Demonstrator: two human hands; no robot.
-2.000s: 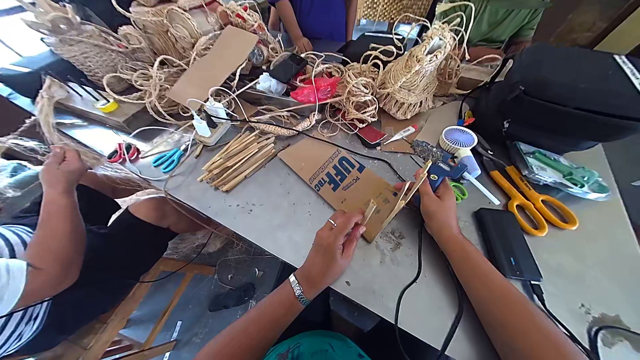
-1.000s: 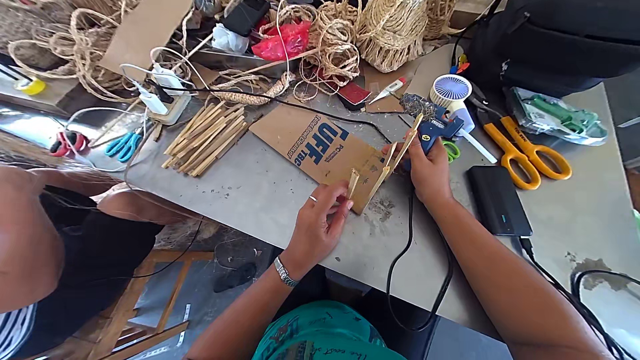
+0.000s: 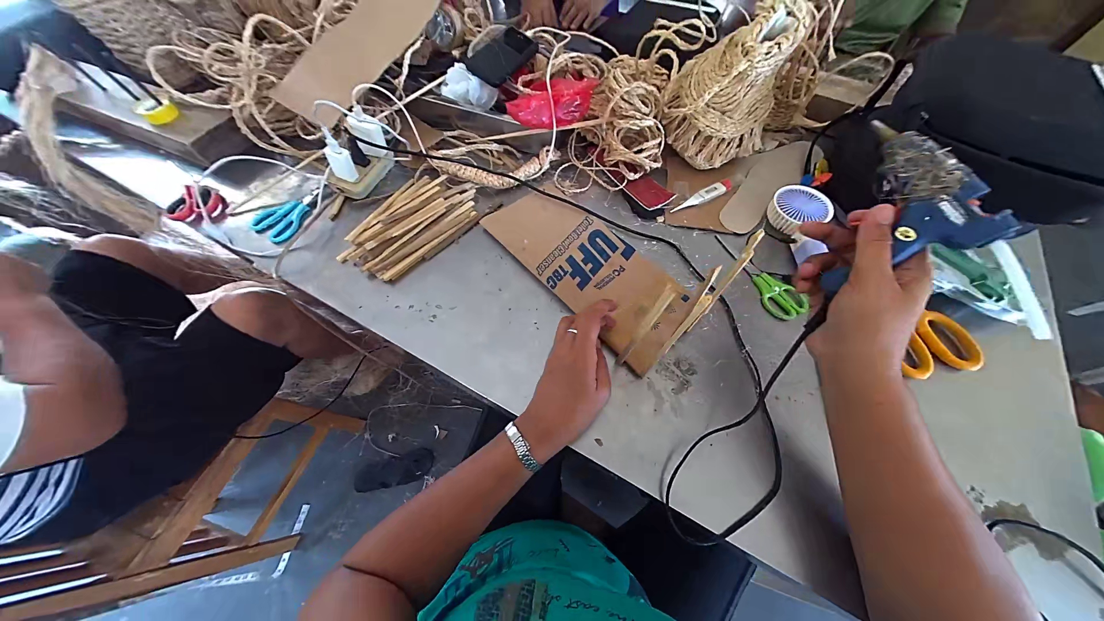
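My right hand (image 3: 871,285) grips a blue glue gun (image 3: 944,220), raised above the right side of the grey table, its nozzle end matted with fibres and a black cord hanging from it. My left hand (image 3: 576,375) rests at the near edge of a printed cardboard piece (image 3: 552,250), fingertips by a short flat wooden stick (image 3: 647,323); whether it grips the stick I cannot tell. Several joined, splintered sticks (image 3: 709,302) stand out over the cardboard's right corner. A pile of cut sticks (image 3: 414,226) lies to the left of the cardboard.
Green-handled scissors (image 3: 779,296), orange-handled scissors (image 3: 944,345) and a small white fan (image 3: 800,210) lie right. A black bag (image 3: 1000,112) stands behind. Braided fibre rope (image 3: 621,108) and a power strip (image 3: 362,177) are at the back. A seated person's legs (image 3: 164,345) are at left.
The glue gun in my right hand has moved up and to the right, away from the sticks over the cardboard. My left hand stays near the cardboard's near edge.
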